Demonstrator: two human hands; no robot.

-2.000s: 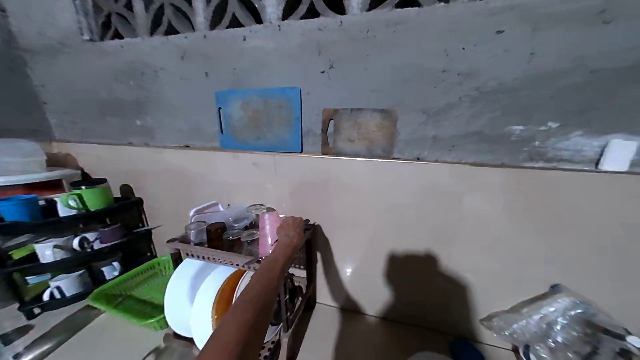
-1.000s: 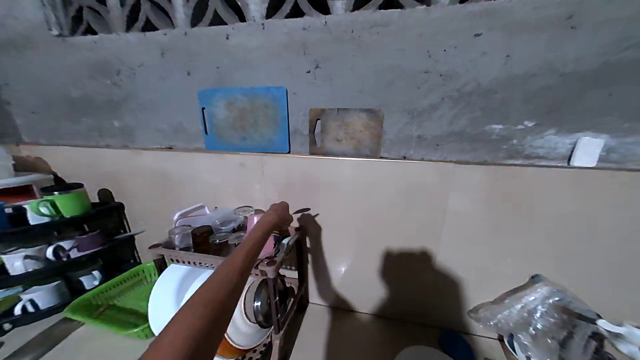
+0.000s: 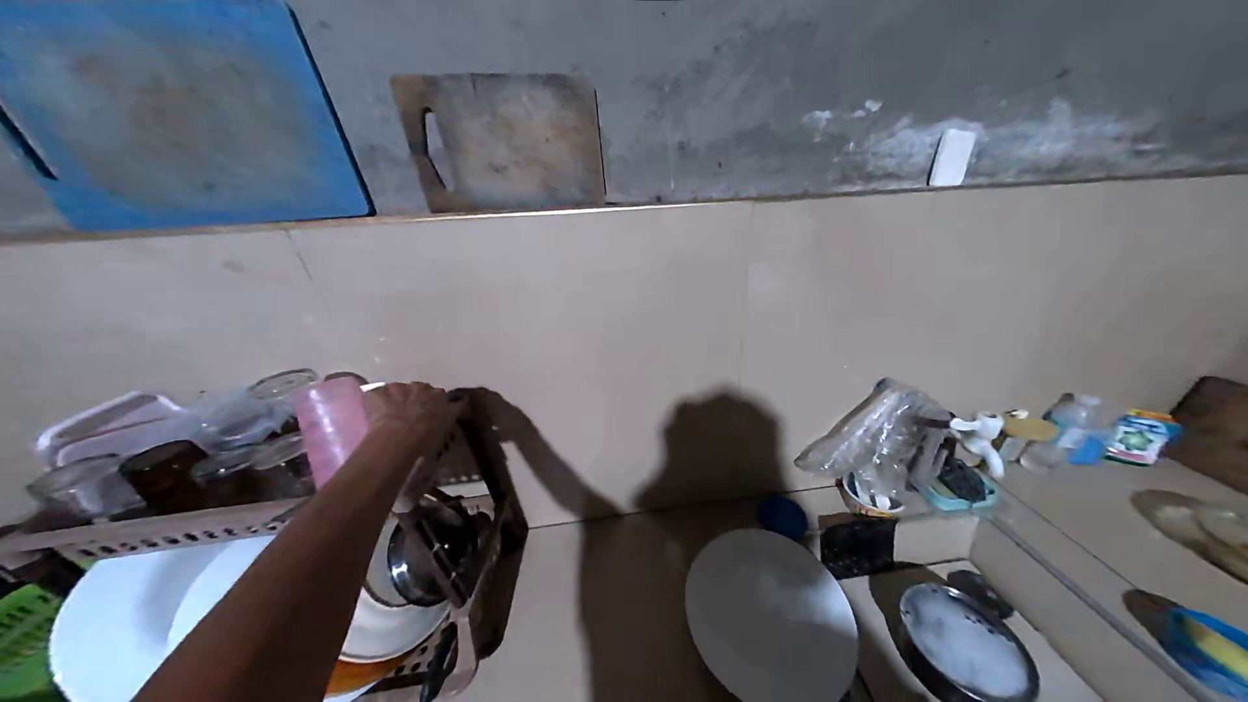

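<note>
My left hand (image 3: 417, 414) reaches from the lower left to the back right corner of the top tier of a brown plastic dish rack (image 3: 195, 524). Its fingers point down and are hidden, so what they hold or touch cannot be told. Just left of it stands a pink cup (image 3: 332, 424), with glass jars (image 3: 88, 486) and a pale plastic container (image 3: 112, 429) farther left. White plates (image 3: 122, 619) stand on edge in the lower tier, partly behind my forearm, beside a metal pot or lid (image 3: 414, 561). My right hand is out of view.
A large round white lid or plate (image 3: 770, 614) lies on the counter, right of the rack. A sink (image 3: 975, 541) holds a pan (image 3: 967, 643). Behind it are a plastic bag (image 3: 882, 439) and bottles. Blue (image 3: 195, 117) and brown (image 3: 517, 141) boards lean on the wall ledge.
The view has moved closer and to the right, bringing the sink in. My left hand stays at the rack's back right corner; a thin utensil-like thing seen beside it one second ago no longer shows.
</note>
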